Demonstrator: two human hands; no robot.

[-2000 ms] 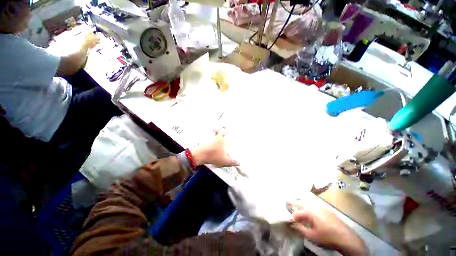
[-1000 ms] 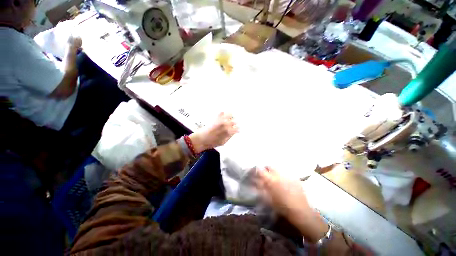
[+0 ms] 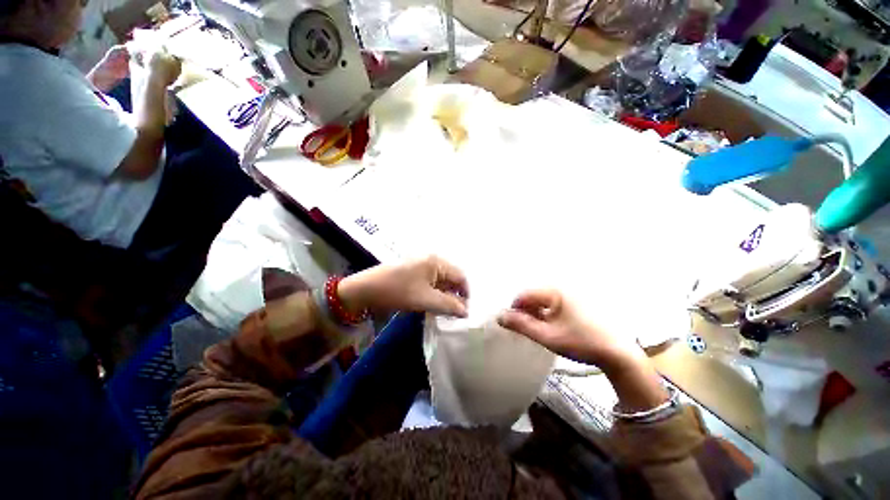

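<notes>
A cream cloth piece hangs over the front edge of the white table. My left hand pinches its top edge at the left. My right hand pinches the same edge a little to the right. The rest of the white cloth pile behind my hands is overexposed, so separate pieces cannot be told apart. The off-white sewing machine head is to the right of my hands, with the tan machine bed below it.
Red and yellow scissors lie at the back left by a neighbouring machine. A person sits at the left. A blue paddle shape and a green cone hang above the machine. A white bundle is below the table.
Both hands have come together at the table's front edge. My right hand has moved left and up from beside the table edge. The cloth now hangs spread between them.
</notes>
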